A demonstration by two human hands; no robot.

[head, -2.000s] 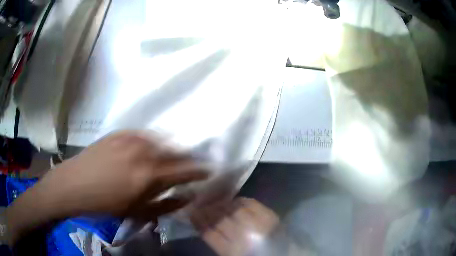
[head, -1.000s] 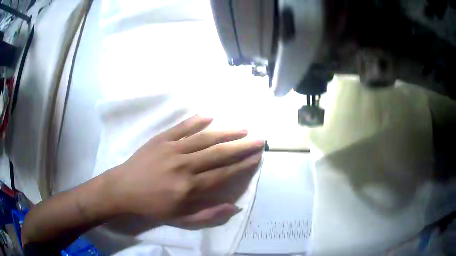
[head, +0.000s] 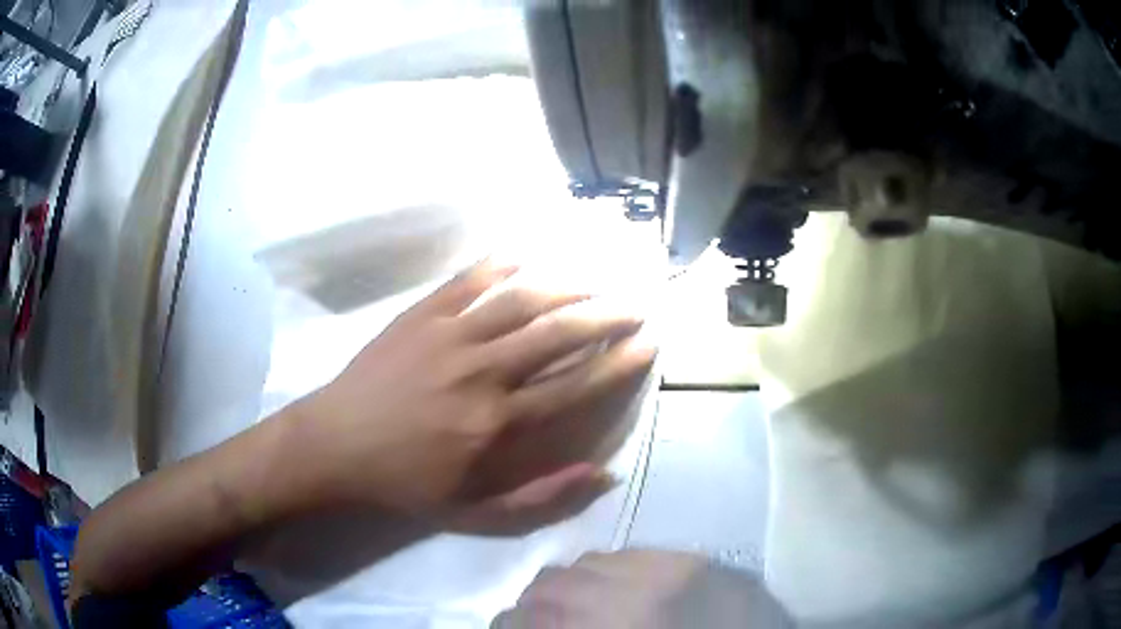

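Observation:
A large white fabric panel (head: pixel 357 148) lies on the white table, left of and under the sewing machine head (head: pixel 615 86), glaring under the lamp. My left hand (head: pixel 479 393) lies flat on it, fingers spread and pointing toward the needle area. My right hand (head: pixel 652 596) is at the bottom edge, partly cut off, back of the hand showing, at the panel's right edge; its fingertips are hidden. A knob-like metal part (head: pixel 756 304) hangs low on the head. The needle area is washed out by glare.
Another cream-white fabric piece (head: pixel 910 418) lies right of the bed, under the machine arm, partly shaded. Cream-grey fabric (head: pixel 98 258) with a curved edge lies at the table's left. A blue plastic basket (head: pixel 228 605) shows at lower left. Dark and red clutter stands far left.
From two seconds ago, the machine head has come into view and my left hand has moved up onto the panel. Since one second ago, my right hand has appeared at the bottom edge.

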